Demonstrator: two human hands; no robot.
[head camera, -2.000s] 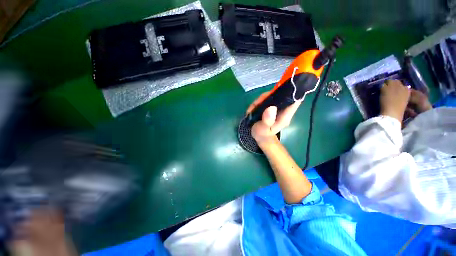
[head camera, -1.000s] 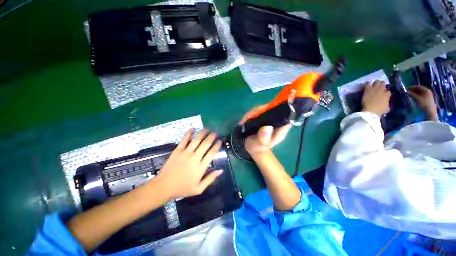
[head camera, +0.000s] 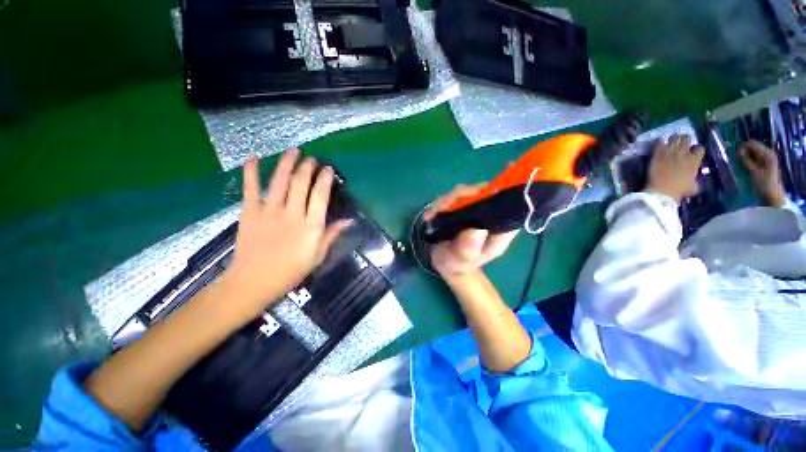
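Note:
A black plastic housing (head camera: 256,375) lies at an angle on bubble wrap (head camera: 133,274) in front of me. Its silver central strip and bracket shapes face up. My left hand (head camera: 287,221) rests across its far side with fingers spread, fingertips at the far edge; the forearm covers part of the housing. My right hand (head camera: 468,247) is closed around an electric screwdriver (head camera: 530,181), orange rear up to the right, tip end down to the left. The tip is by the round black screw dish (head camera: 420,231), mostly hidden behind hand and tool.
Two black housings (head camera: 265,71) (head camera: 548,66) lie on bubble wrap at the back of the green bench (head camera: 371,146). The screwdriver cord (head camera: 535,269) hangs toward the front edge. A person in a white smock (head camera: 654,274) works at the right, hands over dark parts.
The near housing, lying flatter across the view a second ago, is now turned, its right end farther back. My left hand has moved up and left. My right hand still holds the screwdriver by the dish.

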